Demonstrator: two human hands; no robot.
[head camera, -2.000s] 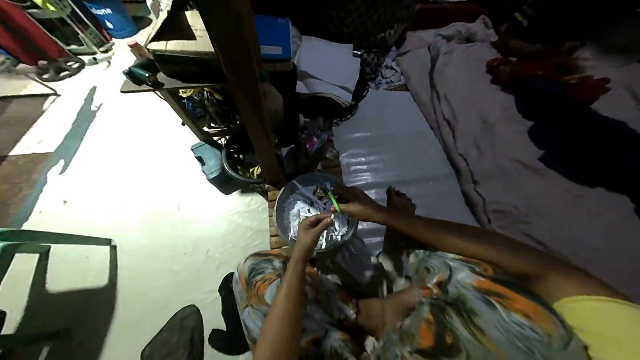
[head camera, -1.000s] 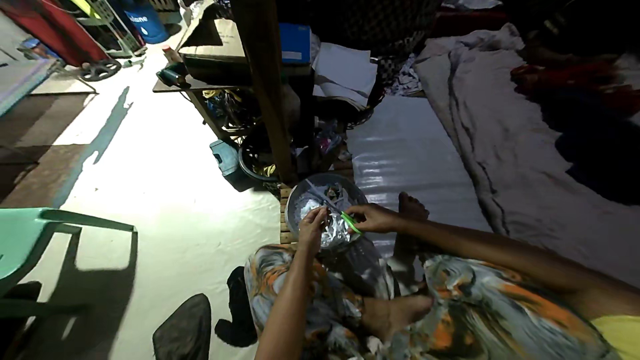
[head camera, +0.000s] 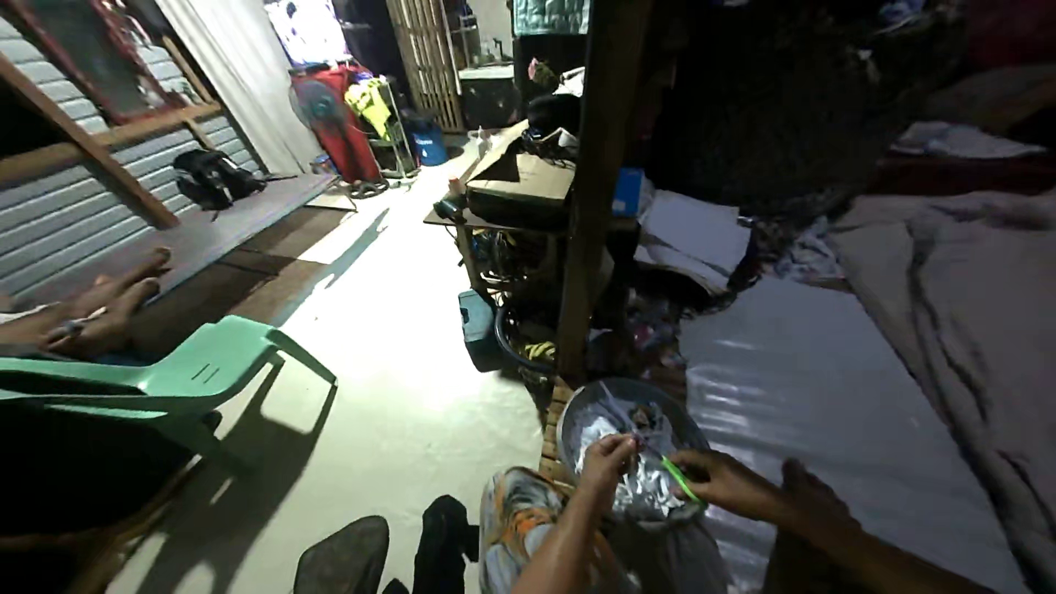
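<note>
A round metal basin (head camera: 569, 429) stands at the lower middle, holding pale cut strips and a clear plastic bag. Over its near left part is my left hand (head camera: 609, 459), its thumb and fingers pinched on a small thin item too small to name. On the right side of the basin, my right hand (head camera: 716, 483) grips a bright green handle (head camera: 680, 478), which looks like that of scissors; the blades are hard to make out. The two hands are apart, with the tips close to each other above the strips.
A wooden post (head camera: 587, 198) rises just behind the basin, beside a low table (head camera: 528, 186) and a teal container (head camera: 478, 326). A green plastic chair (head camera: 214, 355) stands left. A person's legs (head camera: 115, 301) lie on a platform. Dark footwear (head camera: 342, 557) lies at the bottom.
The view has swung left and up, bringing in more of the room and the chair. The green handle stays in my right hand, and its tilt has varied over the basin.
</note>
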